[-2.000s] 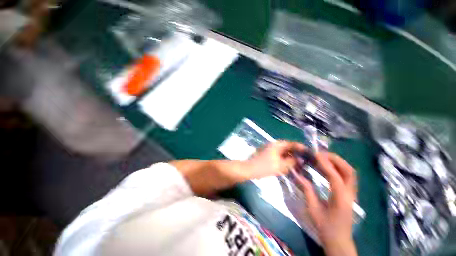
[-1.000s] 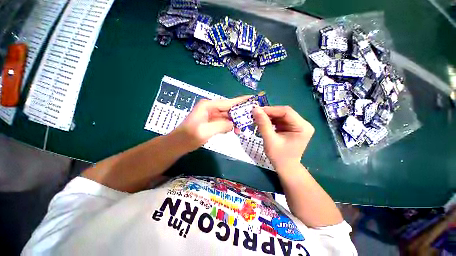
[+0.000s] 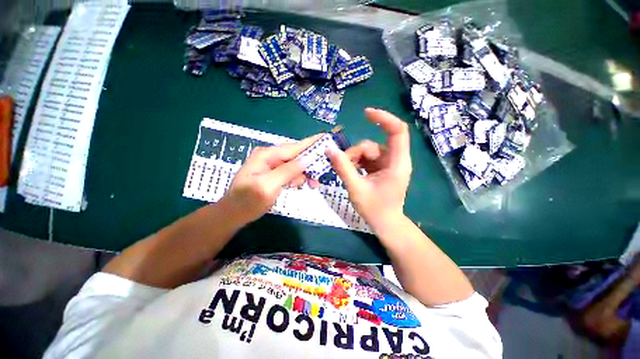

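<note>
My left hand [image 3: 264, 177] holds a small circuit board [image 3: 319, 157] between thumb and fingers; a white label covers much of its face. My right hand [image 3: 379, 168] has its thumb on the board's right side, with the index finger raised and bent away. Whether its other fingers also grip the board is hidden. A white label sheet [image 3: 203, 177] with dark squares along its top and rows of small print lies flat under both hands, which cover part of it.
A loose pile of blue boards [image 3: 314, 51] lies at the top centre. Whiter labelled boards [image 3: 456, 79] lie on a clear plastic bag [image 3: 558, 144] at the right. Long printed sheets [image 3: 67, 105] and an orange knife handle [image 3: 5, 140] are at the left. A person's arm [image 3: 607, 315] shows at bottom right.
Since one second ago, my right index finger has lifted off the board and my right hand has opened somewhat. The view has shifted, so the piles and sheets appear further left.
</note>
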